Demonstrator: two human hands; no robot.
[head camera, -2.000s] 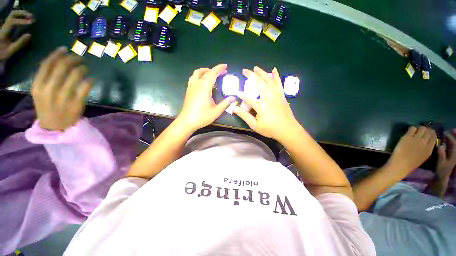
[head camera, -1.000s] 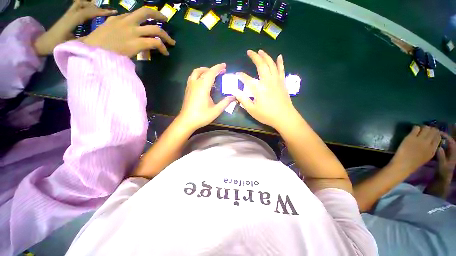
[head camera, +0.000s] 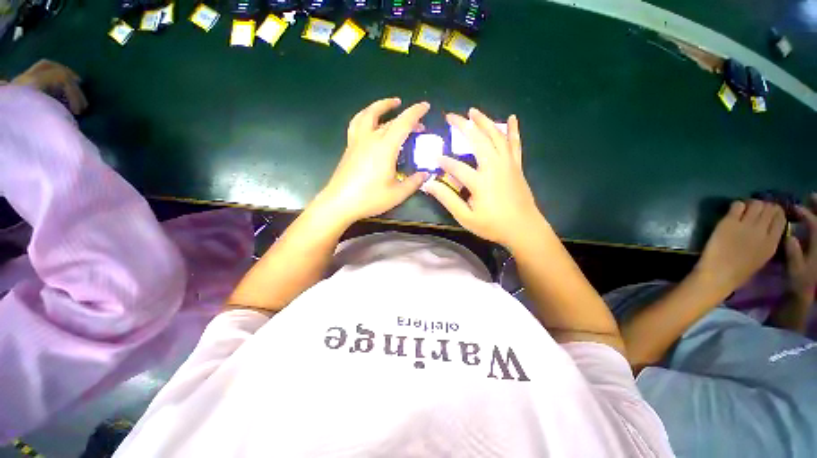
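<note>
A smartwatch module with a glowing white face (head camera: 428, 152) lies on the dark green bench between my hands. A second white-faced module (head camera: 461, 141) is partly hidden under the fingers of my right hand (head camera: 488, 170). My left hand (head camera: 374, 159) grips the group from the left, with thumb near and fingertips at the far side. A dark module edge shows beside its fingers. My right hand holds the group from the right. A battery with yellow edging (head camera: 451, 182) shows by my right thumb. How many modules lie under my hands is hidden.
A row of dark modules (head camera: 399, 11) with silver-white batteries (head camera: 397, 38) lies along the far side. Two modules (head camera: 745, 79) lie at far right by the pale strip (head camera: 663, 31). A pink-sleeved arm (head camera: 81, 188) is at left; a neighbour's hands (head camera: 742, 237) work at right.
The nearer row of modules at upper left has gone, and the pink-sleeved arm has drawn back left. My left hand has moved slightly right. The rightmost white module no longer shows apart from my right hand.
</note>
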